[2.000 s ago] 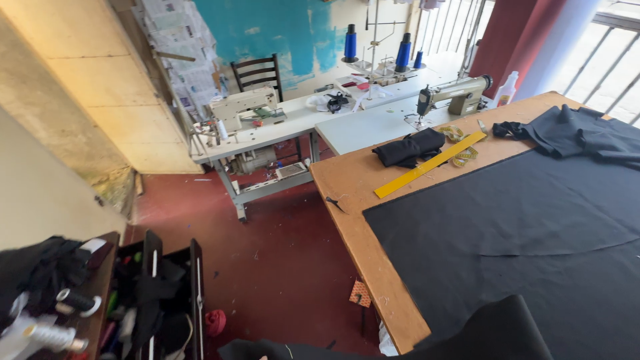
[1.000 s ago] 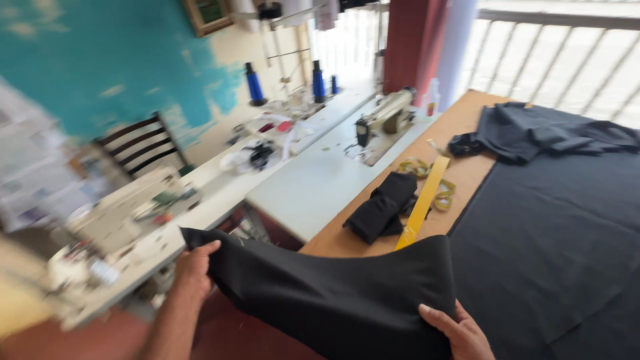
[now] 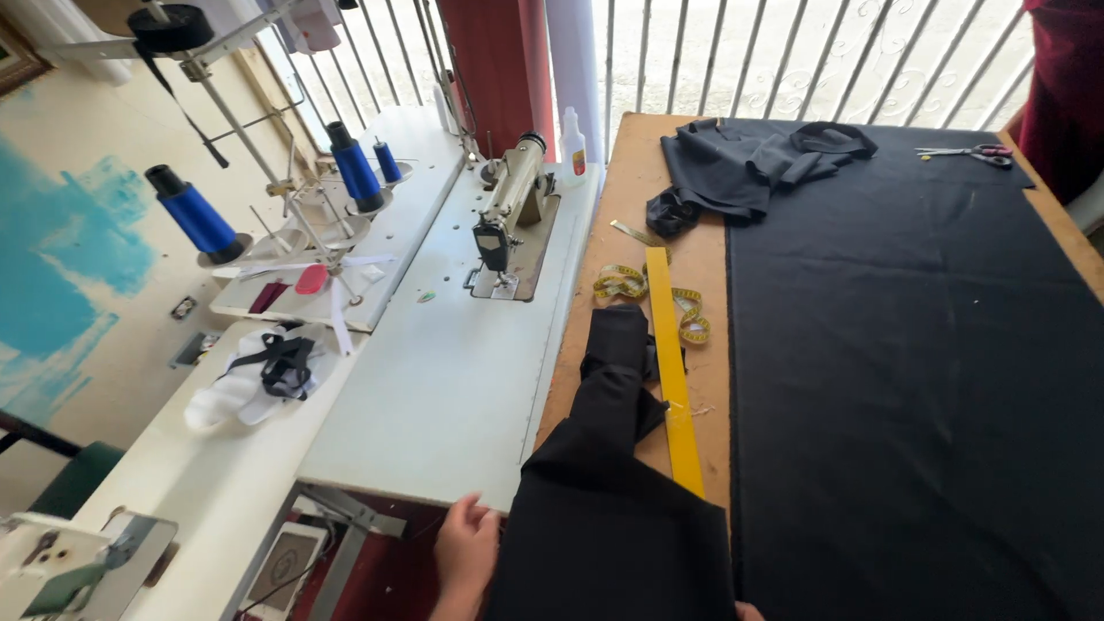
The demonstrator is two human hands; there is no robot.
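A piece of black fabric (image 3: 612,535) lies over the near left edge of the wooden cutting table. My left hand (image 3: 467,548) is at its left side, fingers partly curled; whether it touches the cloth is unclear. Only a bit of my right hand (image 3: 749,611) shows at the bottom edge, by the fabric's lower right corner. Beyond the piece is a bundle of black cloth (image 3: 617,336), beside a yellow ruler (image 3: 673,371) and a coiled tape measure (image 3: 621,282). A large dark cloth (image 3: 897,388) covers the table's right part, with scissors (image 3: 970,153) at its far end.
An industrial sewing machine (image 3: 509,207) stands on a white table (image 3: 405,388) at the left. Blue thread cones (image 3: 197,211) sit on a stand behind. Crumpled dark fabric (image 3: 759,164) and a plastic bottle (image 3: 573,147) are farther back. Part of a person in dark red (image 3: 1065,95) shows at the far right.
The black fabric, held up between both hands a second ago, now rests over the table edge. My left hand has come away from its raised corner. The view has swung right.
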